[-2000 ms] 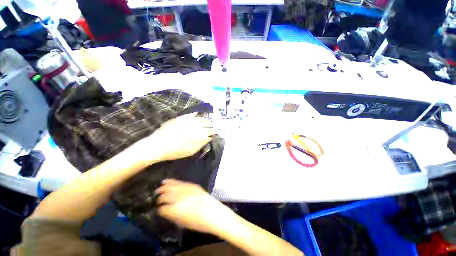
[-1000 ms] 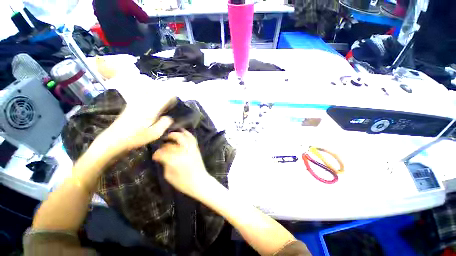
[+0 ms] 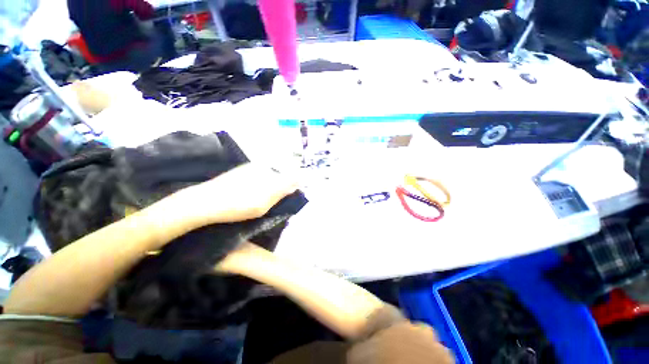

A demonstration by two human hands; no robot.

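Note:
The bulky dark garment (image 3: 171, 160) lies left of the needle and hangs over the table's front edge; its checks are blurred. My left hand (image 3: 265, 190) is at its right edge, just left of the presser foot and needle (image 3: 306, 153), with fingertips closed on the cloth; the exact grip is washed out by glare. My right forearm (image 3: 306, 284) reaches in from the lower right. My right hand is hidden under or inside the dark cloth, so its fingers do not show.
Red and orange-handled scissors (image 3: 423, 199) and thread snips (image 3: 376, 197) lie right of the needle. The pink holder (image 3: 280, 39) stands on the machine head. Dark pieces (image 3: 206, 78) lie behind. A blue bin (image 3: 562, 306) is below right, a flask (image 3: 35, 117) far left.
My left hand has moved from the middle of the garment back to its edge by the needle. My right hand has gone out of sight in the cloth. The garment is turned and lies flatter.

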